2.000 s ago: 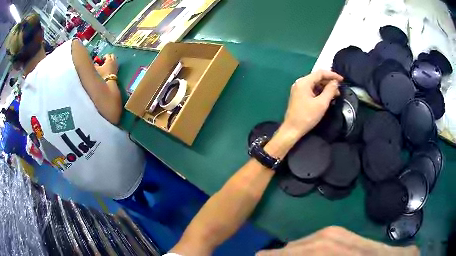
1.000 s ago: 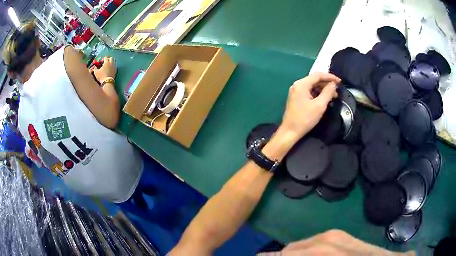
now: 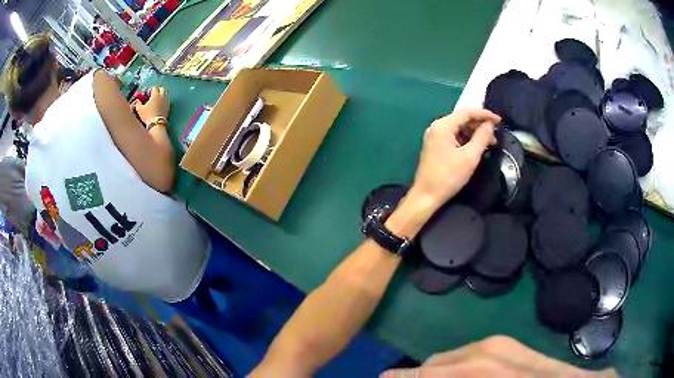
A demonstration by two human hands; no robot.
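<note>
My left hand (image 3: 454,153), with a black watch on the wrist, reaches over the pile of round black covers (image 3: 452,236). Its thumb and forefinger come together at the upper edge of a shiny-rimmed black disc (image 3: 510,177). Whether they pinch something small there I cannot tell. Part of my right hand (image 3: 502,360) shows at the bottom edge, cut off, with its fingers hidden. The covers overlap on the green bench and on a white sheet (image 3: 491,55); some are matt, some shiny.
An open brown cardboard box (image 3: 299,151) with a white roll and small items stands left of the covers. A framed, printed board (image 3: 236,33) lies at the back. Another person (image 3: 118,192) works at the left. Clear plastic wrap (image 3: 74,325) shows at the lower left.
The whole view has shifted slightly. My left hand keeps its place at the disc edge, and the covers lie as before. The other person has leaned a little.
</note>
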